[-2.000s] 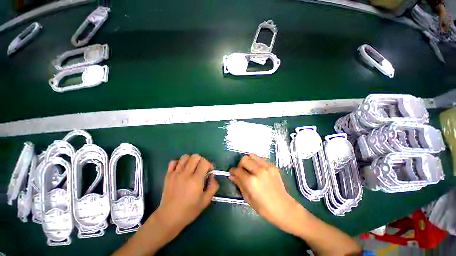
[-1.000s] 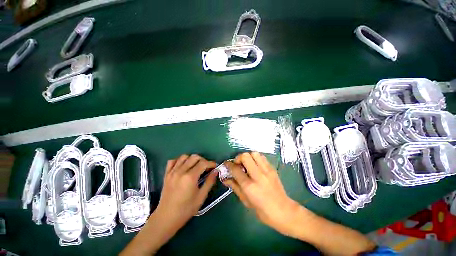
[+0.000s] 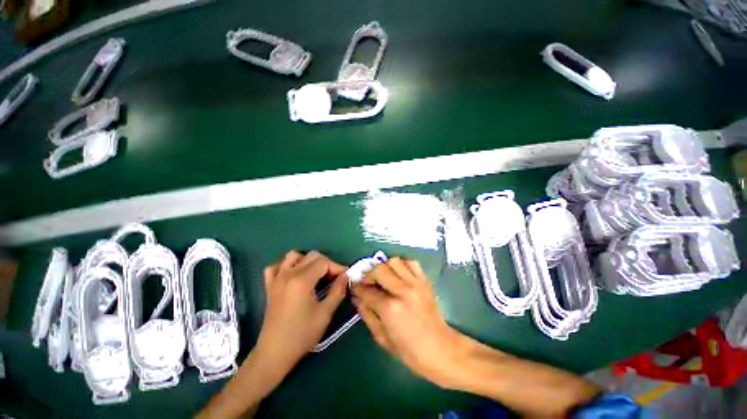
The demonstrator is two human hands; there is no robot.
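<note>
A white loop frame (image 3: 337,331) lies tilted between my hands, its round end up and right, partly hidden by fingers. My left hand (image 3: 299,295) grips its left side. My right hand (image 3: 401,307) has its fingertips closed on the round end; whether they pinch a thin pin cannot be seen. A flat pile of thin white pins (image 3: 402,219) lies just beyond my right hand, with a narrow shiny bundle of pins (image 3: 457,229) to its right.
Overlapping frames (image 3: 156,344) stand at left. A small frame group (image 3: 559,233) and tall stacked frames (image 3: 655,266) are at right. Beyond the white strip (image 3: 270,190) lie scattered frames (image 3: 311,104). A red stool (image 3: 688,356) is below the bench at lower right.
The scattered frames beyond the strip have shifted left, and another has appeared among them. The held frame has turned from level to tilted, and my right fingers have moved onto its round end.
</note>
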